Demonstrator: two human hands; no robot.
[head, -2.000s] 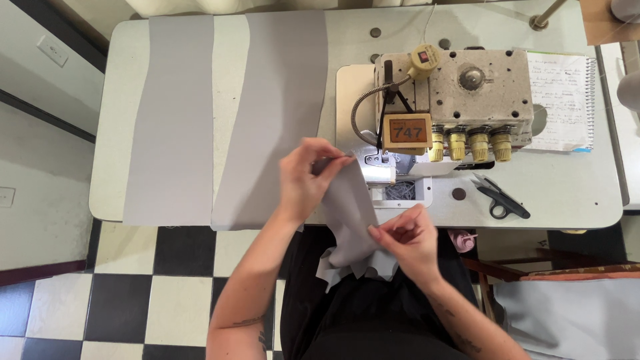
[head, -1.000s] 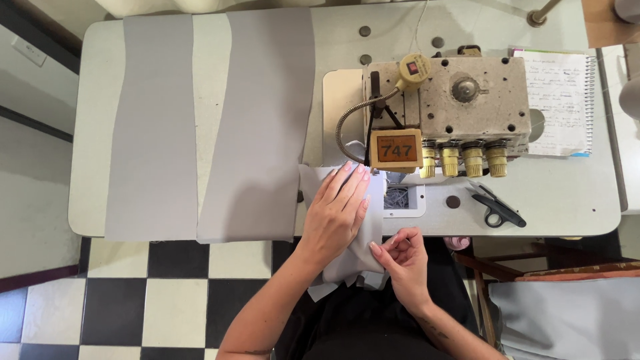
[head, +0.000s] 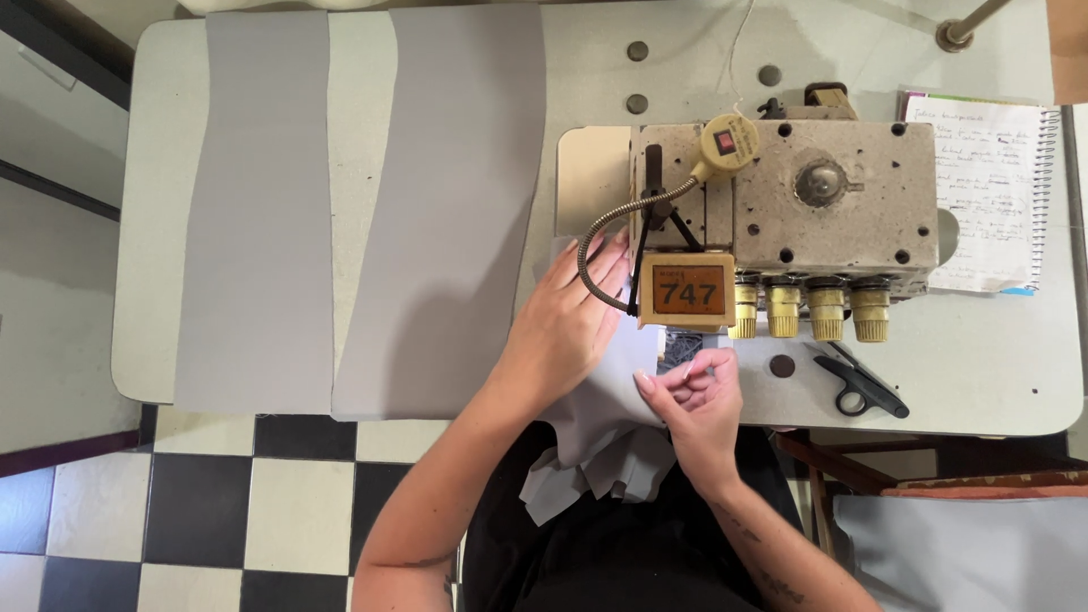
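Note:
A strip of grey fabric [head: 608, 399] lies at the front of an overlock sewing machine [head: 833, 195], its lower end bunched over my lap. My left hand [head: 565, 327] presses flat on the fabric, fingers spread and pointing up beside the presser area, which the machine head hides. Between thumb and fingers my right hand [head: 697, 399] pinches the fabric's right edge, just below the opening with thread scraps [head: 682, 348]. Two long grey fabric panels, one at the far left [head: 255, 212] and one nearer the machine [head: 450, 212], lie flat on the table.
Black thread snips [head: 861, 384] rest right of my right hand, near a dark round disc [head: 782, 366]. A spiral notebook [head: 986, 195] with handwriting lies behind at the right. The table's front edge [head: 977, 427] runs above a chair with grey fabric [head: 969, 544].
Since two seconds ago, my left hand has gone from pinching the fabric's top to lying flat on it by the machine. The fabric has moved up to the machine. My right hand stays at its edge.

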